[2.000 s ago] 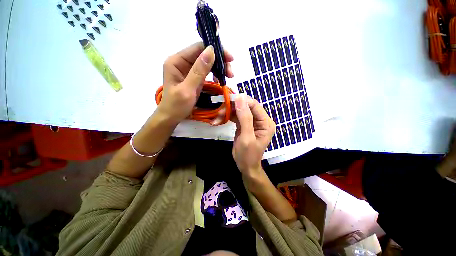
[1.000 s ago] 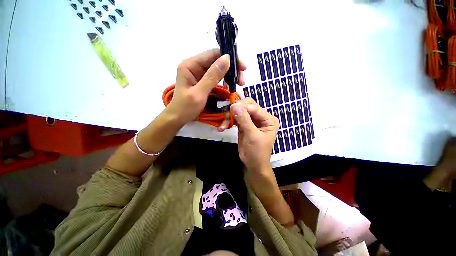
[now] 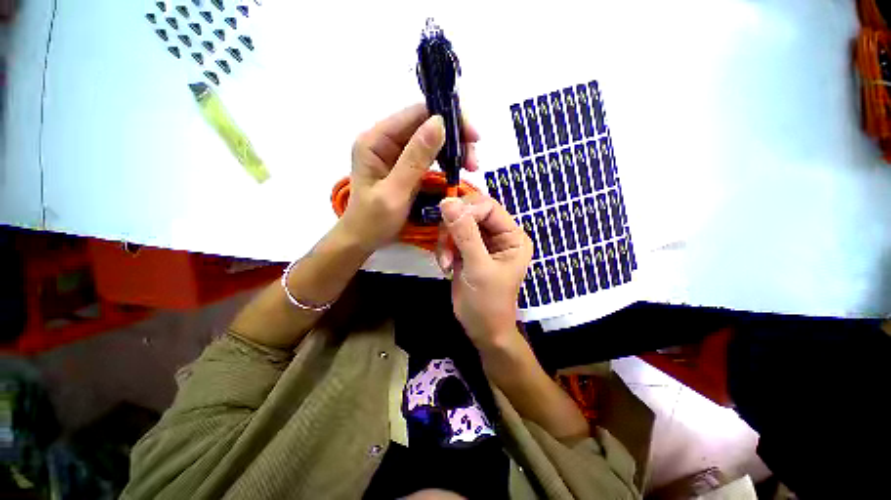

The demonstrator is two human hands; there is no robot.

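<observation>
My left hand (image 3: 391, 181) holds the black car lighter plug (image 3: 442, 83) upright, metal tip up. The orange coiled cable (image 3: 342, 198) hangs below it, partly hidden behind both hands. My right hand (image 3: 486, 249) pinches the orange cord just under the plug with thumb and fingers. A label at the fingertips cannot be made out. The label sheet (image 3: 574, 195) with rows of black strips lies right of my hands, with a gap at its upper left.
A small-sticker sheet (image 3: 202, 34) lies at upper left, with a yellow-green knife or marker (image 3: 233, 134) below it. Orange cable bundles (image 3: 872, 83) are at the far right edge. The table's front edge runs below my hands. Red bins (image 3: 147, 276) stand beneath at left.
My right fingers have closed around the cord below the plug; the white piece seen there earlier no longer shows. The other person's hand at right is out of view.
</observation>
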